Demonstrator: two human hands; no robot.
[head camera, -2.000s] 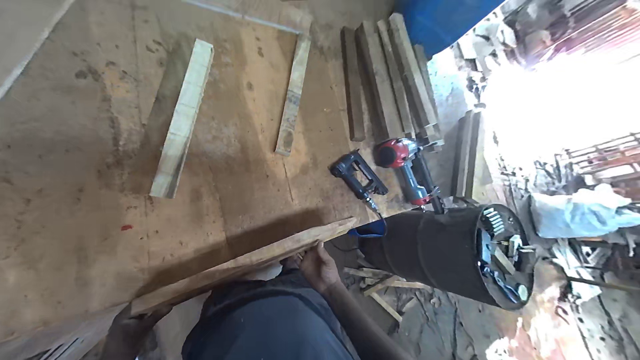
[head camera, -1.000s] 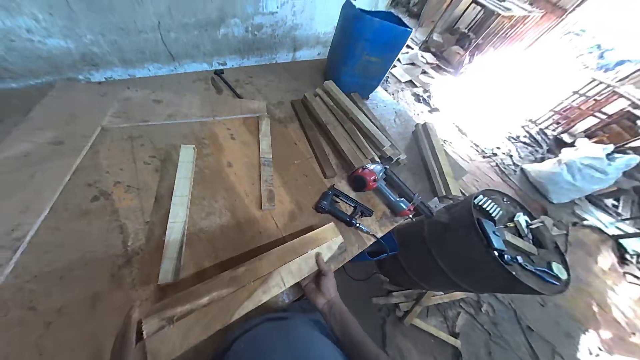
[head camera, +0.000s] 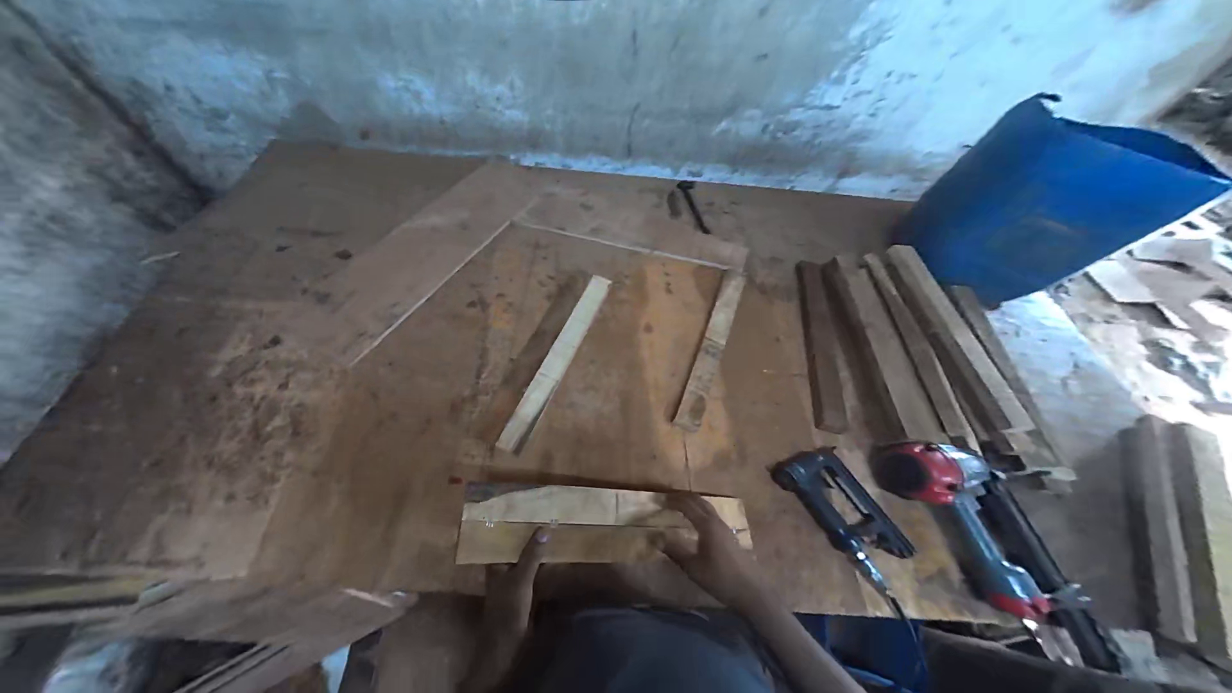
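Note:
Two wooden boards meet lengthwise as one piece (head camera: 577, 540) at the near edge of the plywood worktable (head camera: 404, 462). My left hand (head camera: 518, 587) has its thumb on the near board, left of the middle. My right hand (head camera: 707, 549) grips the piece near its right end, fingers over the far board. Beyond lie a pale wooden strip (head camera: 555, 364) and a second wooden strip (head camera: 710, 351), apart and slanted. Right of the piece rest a black pneumatic stapler (head camera: 842, 502) with a hose and a red and grey pneumatic nail gun (head camera: 982, 529).
Several wooden battens (head camera: 890, 356) lie side by side at the right, near a blue plastic barrel (head camera: 1049, 202). A concrete wall (head camera: 577, 87) bounds the table's far side. Thin panel strips (head camera: 443, 250) lie toward the back. More timber (head camera: 1169, 529) stands at the far right.
The wooden piece, tilted up in my hands before, now lies level at the table's near edge. My right hand has moved onto its top. The view has swung toward the wall.

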